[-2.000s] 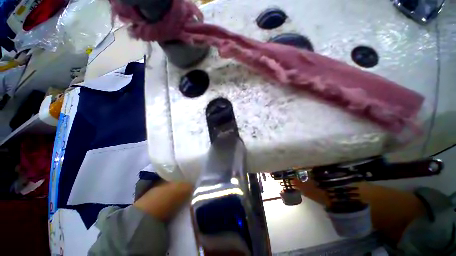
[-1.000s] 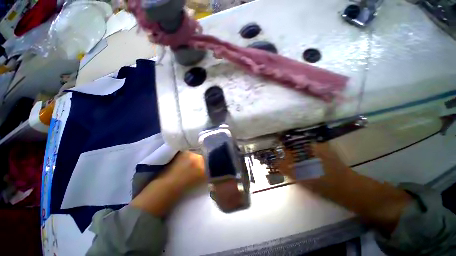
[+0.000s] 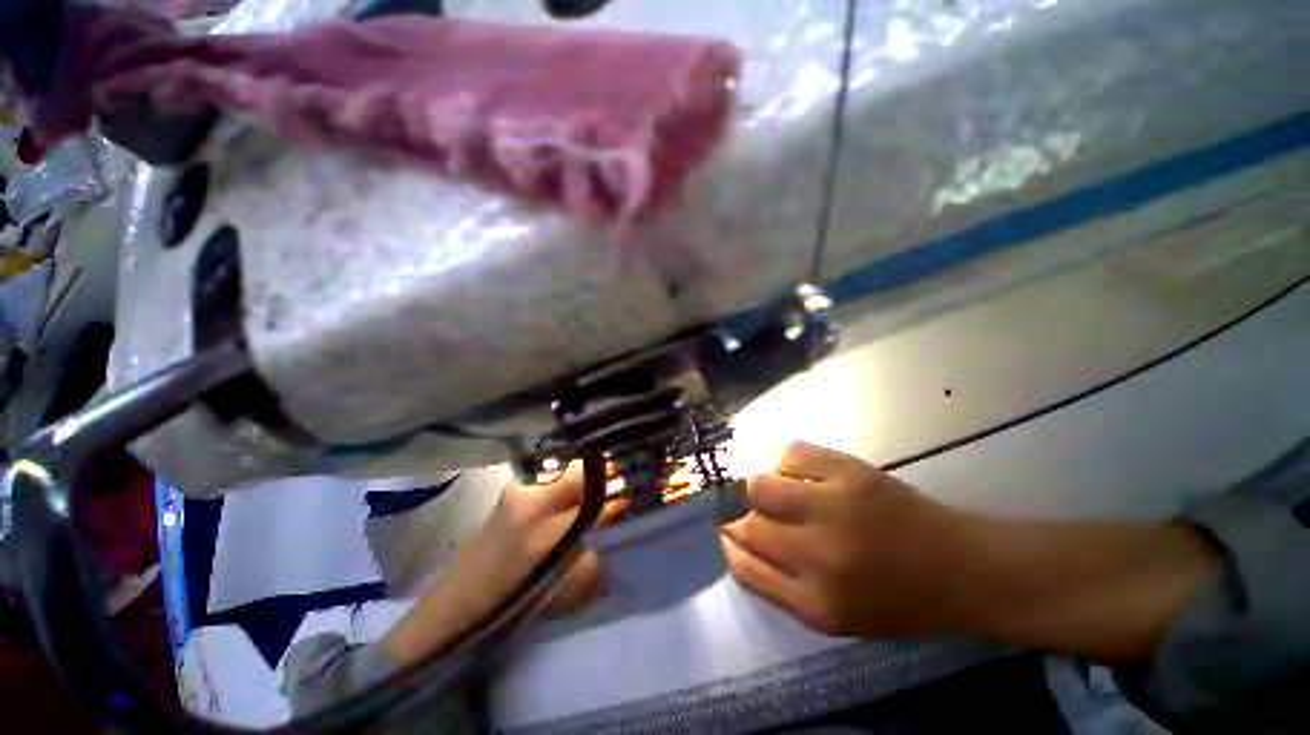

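Note:
A pale grey cloth piece [image 3: 664, 557] lies between my hands, in front of the lit needle area of the white sewing machine [image 3: 431, 309]. My right hand [image 3: 841, 546] is right of the needle, its fingers curled and pinched at the cloth's right edge. My left hand [image 3: 535, 553] is left of the needle at the cloth's left side. A curved chrome part [image 3: 568, 539] crosses in front of it, and its fingertips are partly hidden. The presser foot and needle are hidden behind dark springs and metal parts [image 3: 639, 431].
A white panel [image 3: 295, 539] lies over navy cloth [image 3: 280, 625] at the left of the table [image 3: 776, 661]. A pink rag [image 3: 431, 108] lies on the machine head. Grey ribbed edging [image 3: 805, 689] runs along the near table edge. Heaped cloth stands at far left.
The view has swung right and closer to the machine. The pale grey cloth between my hands now shows. My right hand now shows clear of the machine parts that partly covered it.

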